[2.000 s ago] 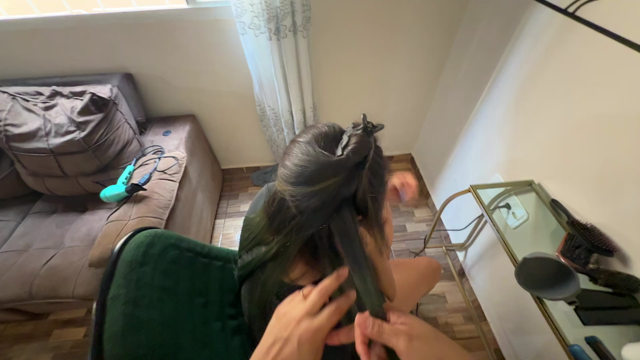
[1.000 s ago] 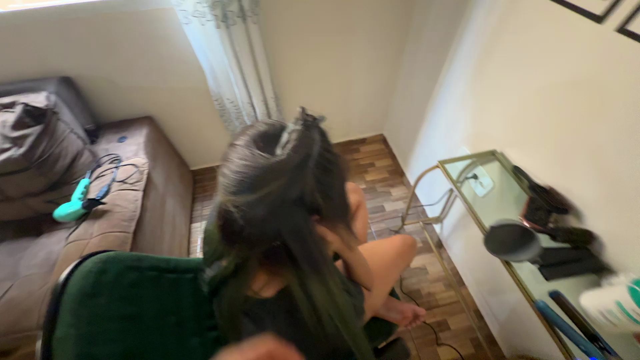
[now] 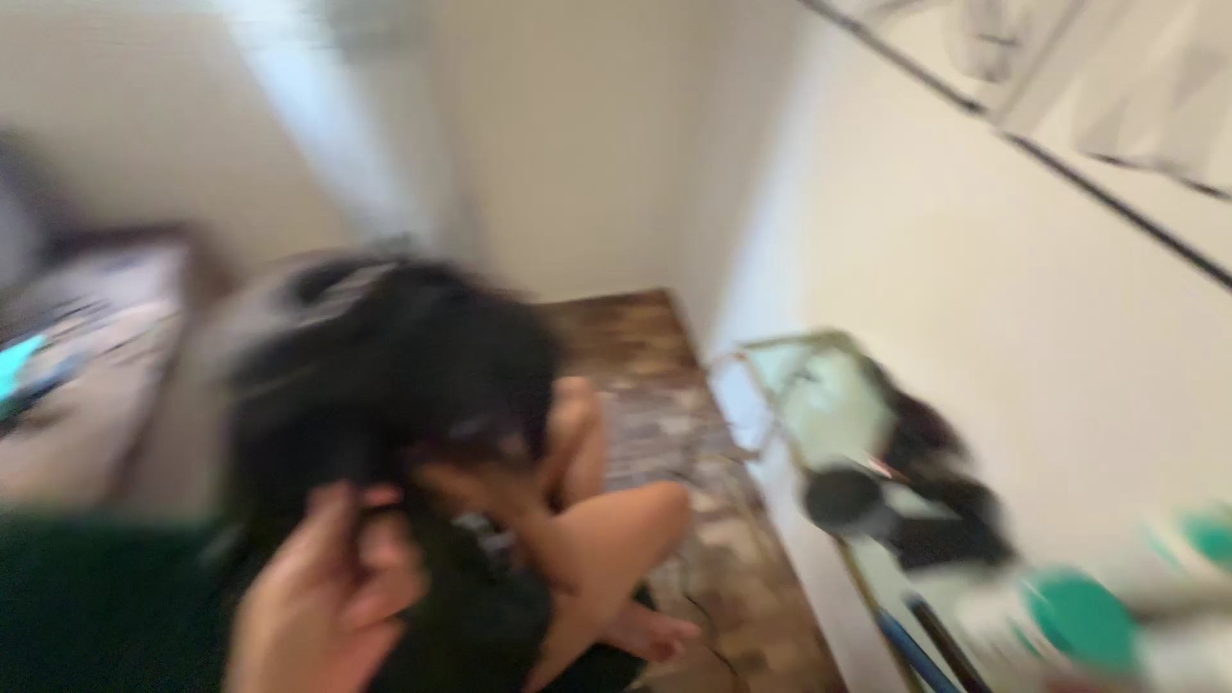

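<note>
A seated person's long dark hair (image 3: 423, 356) fills the left middle of the head view, blurred, with a clip (image 3: 351, 289) near the crown. My left hand (image 3: 332, 587) is at the lower left, behind the head. Its thumb and fingers are closed around a lock of the hair, though blur hides the exact grip. My right hand is out of view. The person wears dark clothes and has a raised bent knee (image 3: 654, 510).
To the right, a glass-topped table with a metal frame (image 3: 789, 339) holds a round black object (image 3: 843, 499), dark brushes (image 3: 924, 433) and white containers with a green lid (image 3: 1083, 616). A green chair (image 3: 96, 597) is at lower left, a sofa (image 3: 106, 375) behind it. A cord (image 3: 712, 635) crosses the floor.
Two seconds ago both my hands held hair; my right hand is now out of view. My left hand has risen from the bottom edge to the hair. The view has swung right.
</note>
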